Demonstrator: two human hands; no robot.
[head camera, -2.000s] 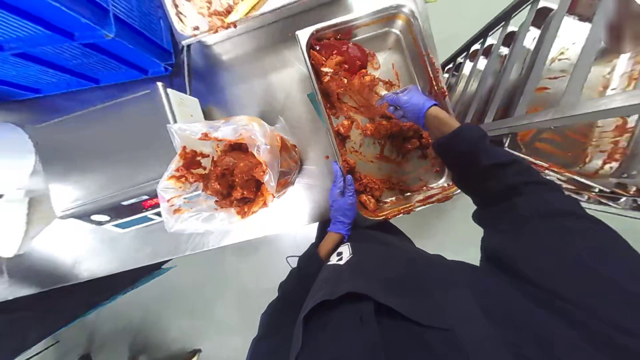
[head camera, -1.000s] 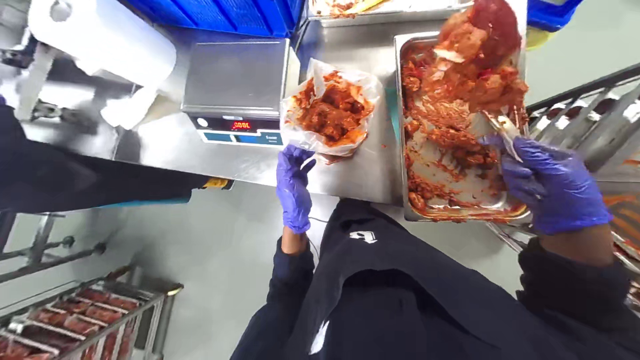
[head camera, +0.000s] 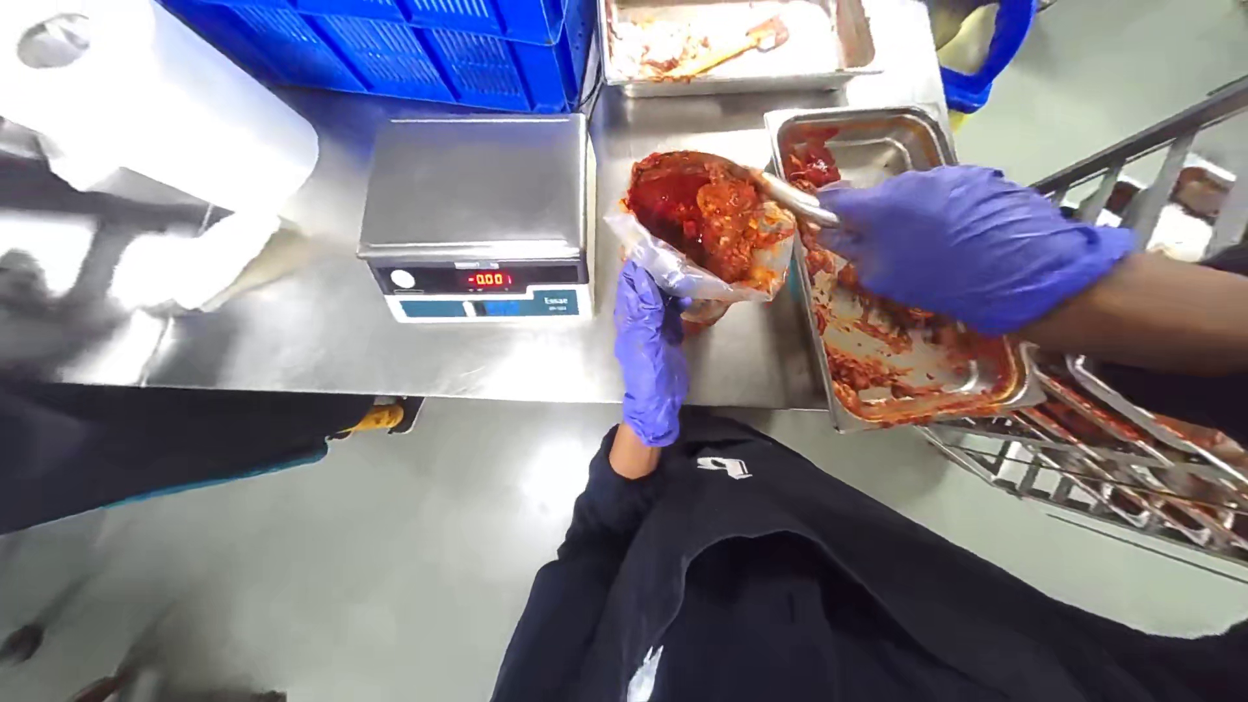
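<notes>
My right hand (head camera: 960, 244), in a purple glove, grips the handle of a metal ladle or large spoon (head camera: 795, 200). Its bowl, coated in red sauce, is over the mouth of a clear plastic bag (head camera: 663, 263) of red marinated meat (head camera: 731, 229). My left hand (head camera: 651, 351), also gloved, holds the near left side of the bag; its fingertips are partly hidden. A steel pan (head camera: 840, 414) smeared with red sauce and meat pieces lies to the right, partly under my right hand.
A digital scale (head camera: 478, 195) sits left of the bag on the steel table (head camera: 487, 361). Behind are blue crates (head camera: 439, 58) and another tray (head camera: 731, 83). A paper roll (head camera: 195, 107) is at the far left, a tray rack (head camera: 1121, 439) at the right. A co-worker's dark clothing (head camera: 146, 448) shows at left.
My right hand has moved left from the pan to the bag with the utensil. My left hand, earlier at the pan's edge, is now on the bag. The view has shifted toward the scale.
</notes>
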